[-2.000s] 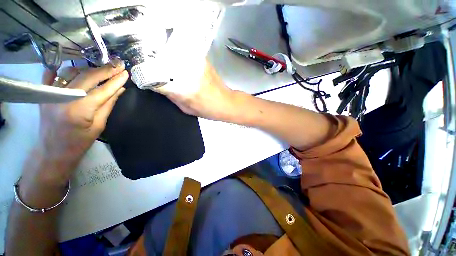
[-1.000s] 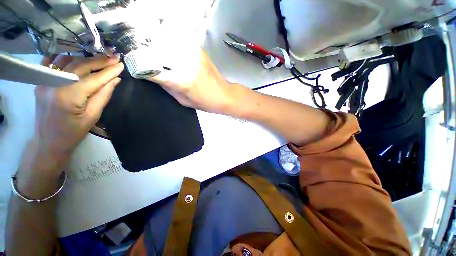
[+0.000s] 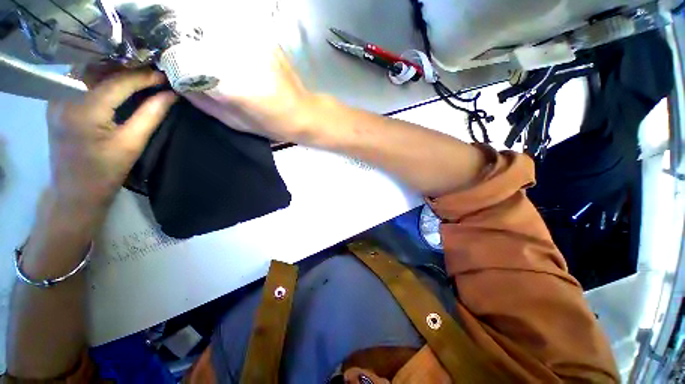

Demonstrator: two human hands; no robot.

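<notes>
A black fabric panel with rounded corners lies on the white table, its upper end under the sewing machine's needle area. My left hand is at the panel's upper left, slightly blurred, with black cloth between thumb and fingers. My right hand lies along the panel's upper right edge beside the machine; it is overexposed and its fingertips are hidden behind a white ribbed machine part, so its grip cannot be told.
Red and black snips lie right of the needle. Black cord and cut black strips lie farther right, beside a dark cloth pile. A pale bar crosses at upper left. A printed scale marks the white table.
The black panel's lower end has shifted up and left in view and looks more creased. My left thumb and fingers have spread around black cloth. The whole view has shifted slightly.
</notes>
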